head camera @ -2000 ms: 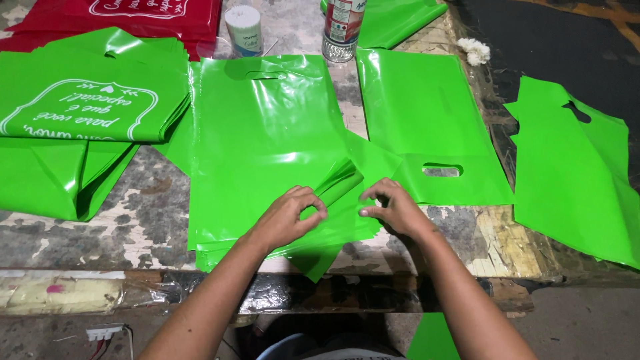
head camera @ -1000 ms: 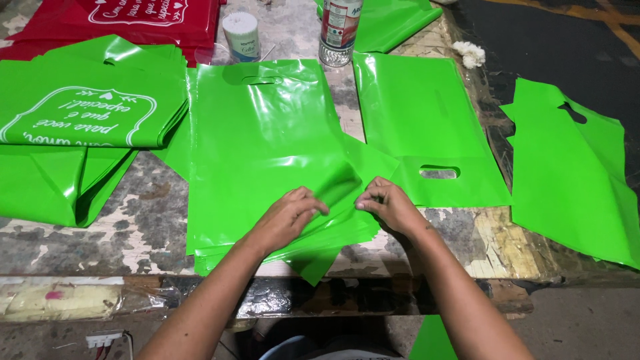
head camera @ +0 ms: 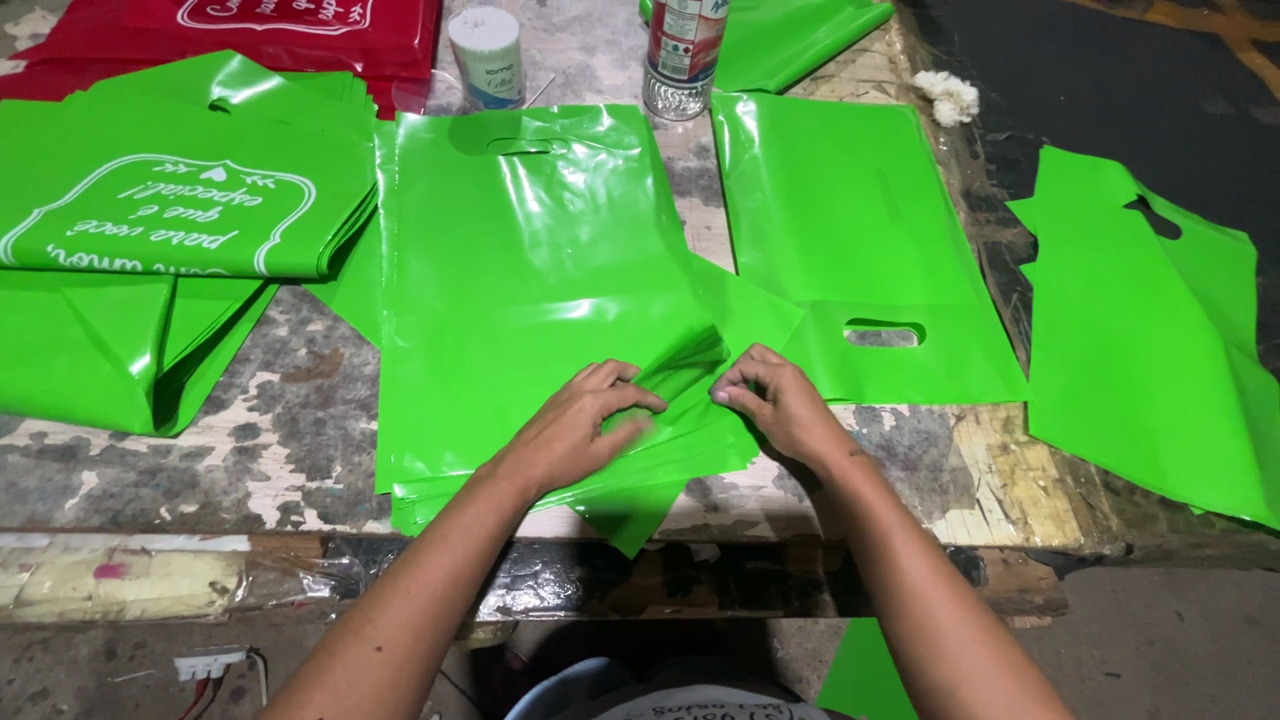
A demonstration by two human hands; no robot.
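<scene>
A stack of green plastic bags [head camera: 520,260] lies in front of me, its die-cut handle slot at the far end. On its near right corner rests my left hand [head camera: 590,420], fingers spread against the folded-back upper layers. My right hand [head camera: 760,390] pinches the edge of a layer of that stack between thumb and fingers, just right of the fold. Another green plastic bag [head camera: 850,220] lies flat to the right, its handle slot toward me. To the left is a folded pile of green printed bags [head camera: 170,200] with white lettering and a frame.
Red printed bags [head camera: 300,50] lie at the back left. A tub of cotton swabs [head camera: 487,60] and a clear bottle [head camera: 684,60] stand behind the stack. A white cotton wad [head camera: 946,97] and another green bag [head camera: 1150,330] are on the right. The worn table edge [head camera: 700,580] runs before me.
My right hand has closed from a looser curl onto the layer edge at the corner. My left hand stays on the stack, its fingers shifting over the fold.
</scene>
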